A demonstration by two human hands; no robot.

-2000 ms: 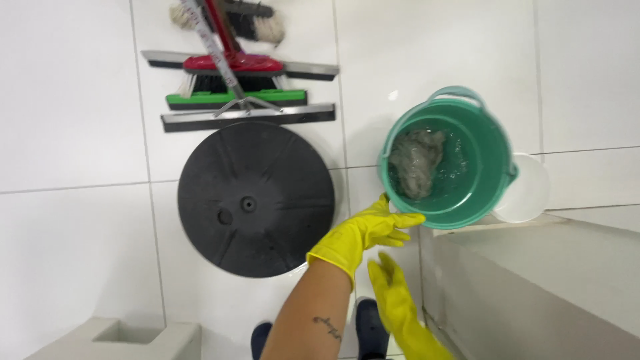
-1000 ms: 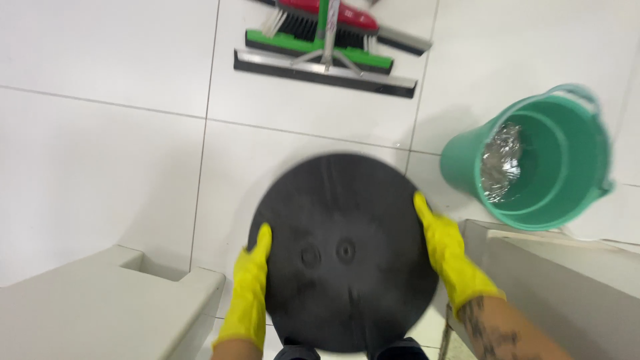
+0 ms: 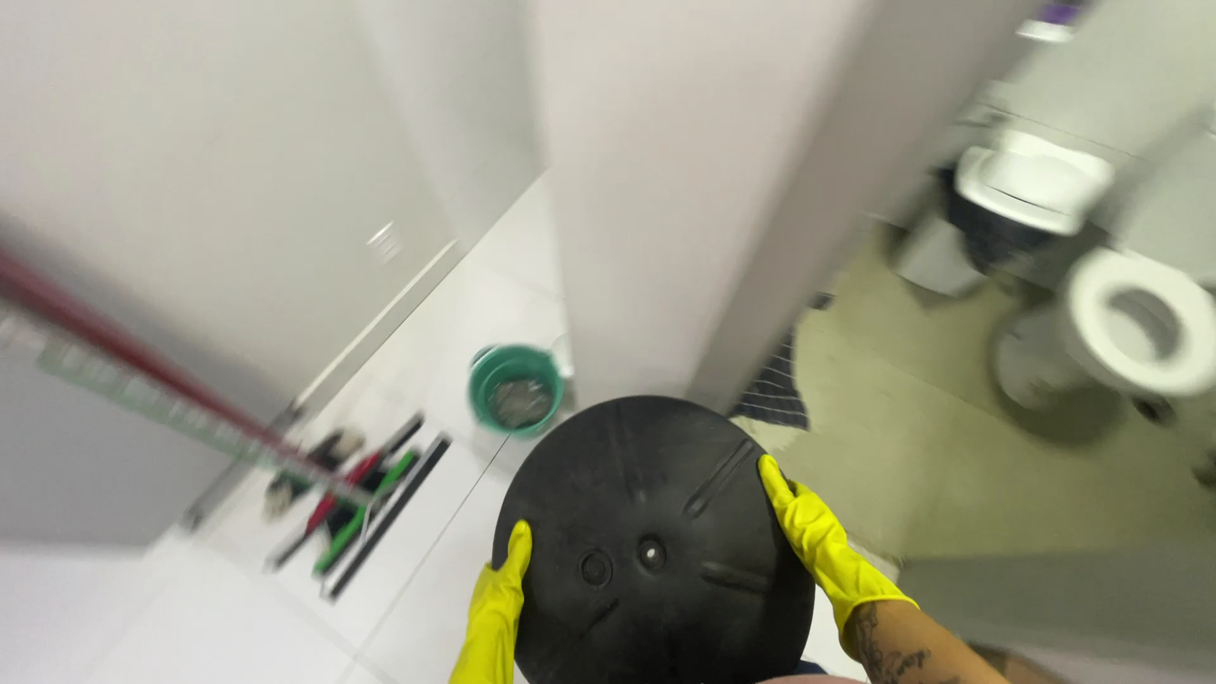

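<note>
Between my two hands I hold a round black plastic disc (image 3: 655, 484), with molded ribs and a small central hole, at the bottom middle. My left hand (image 3: 499, 598), in a yellow rubber glove, grips its left edge with the thumb on top. At the right edge is my right hand (image 3: 807, 522), gloved alike, its fingers partly hidden beneath the rim. A green plastic bucket (image 3: 482, 389) with a greyish wet thing inside stands on the tiled floor beyond the disc. Left of it, a floor squeegee (image 3: 388, 518) and a green-edged brush (image 3: 344, 540) lie together.
A pale wall end (image 3: 665, 190) rises beyond the disc. To the right are a white toilet (image 3: 1145, 323), a bin with a black liner (image 3: 945, 252) and a dark grated mat (image 3: 781, 385). Long handles (image 3: 171, 375) slant across the left side.
The disc lay on the floor with my hands off it two seconds ago; both hands then took hold of its edges and now hold it raised. The view has swung toward the toilet room.
</note>
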